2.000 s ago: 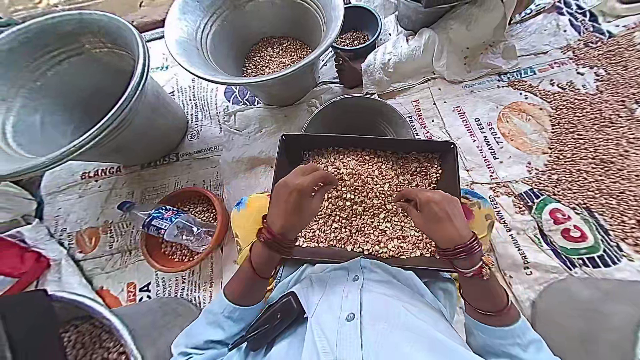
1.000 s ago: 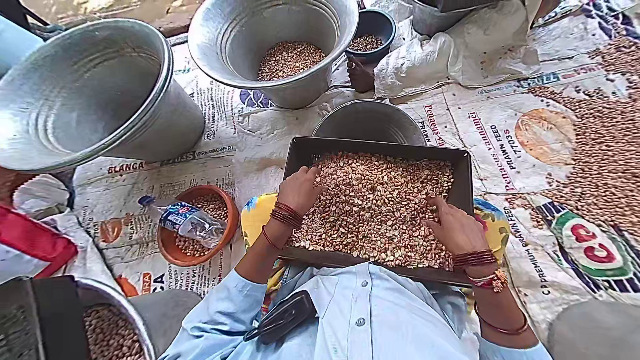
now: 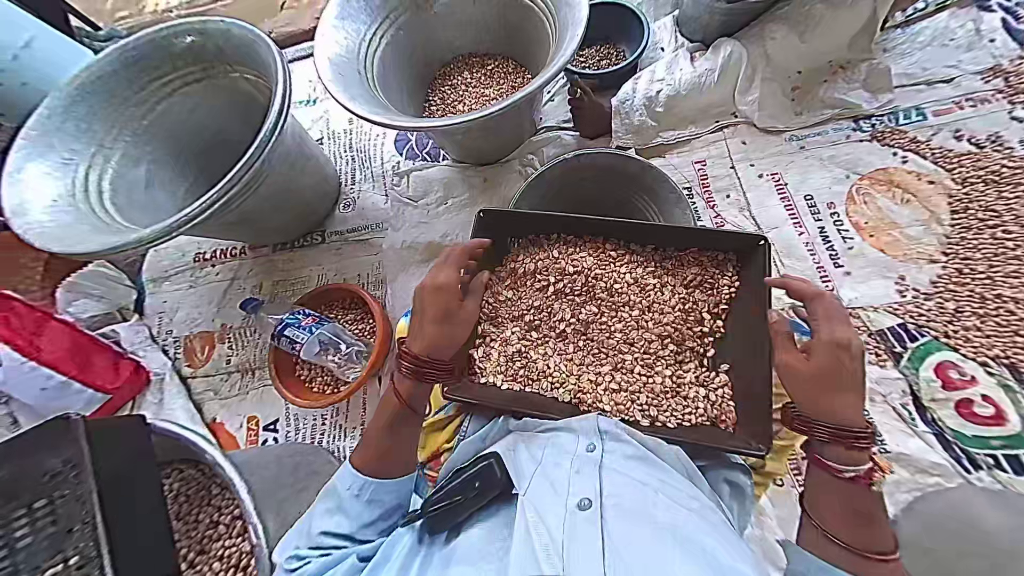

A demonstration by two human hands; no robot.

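Note:
A dark rectangular tray (image 3: pixel 748 336) rests on my lap, its floor mostly covered by a layer of reddish-brown and pale seeds or nuts (image 3: pixel 608 320). My left hand (image 3: pixel 450 302) is at the tray's left side, the fingers at its rim and the thumb near the seeds. At the right side my right hand (image 3: pixel 820 348) is spread beside the rim, its fingertips at or very near the edge; whether they touch cannot be told. Behind the tray, partly covered by it, stands a round metal bowl (image 3: pixel 608 188). Neither hand visibly holds any seeds.
Large metal tubs (image 3: pixel 312 176) (image 3: pixel 488 140) stand at the back, one with seeds inside. A clay bowl (image 3: pixel 384 336) at left holds seeds and a plastic bottle (image 3: pixel 320 336). Seeds (image 3: pixel 984 256) lie spread on printed sacks at right. A perforated dark tray (image 3: pixel 48 496) sits by a seed-filled container, front left.
Both hands were over the seeds inside the tray; they have moved outward to its left and right sides. The seeds lie in a slightly different spread, with more bare floor at the tray's right.

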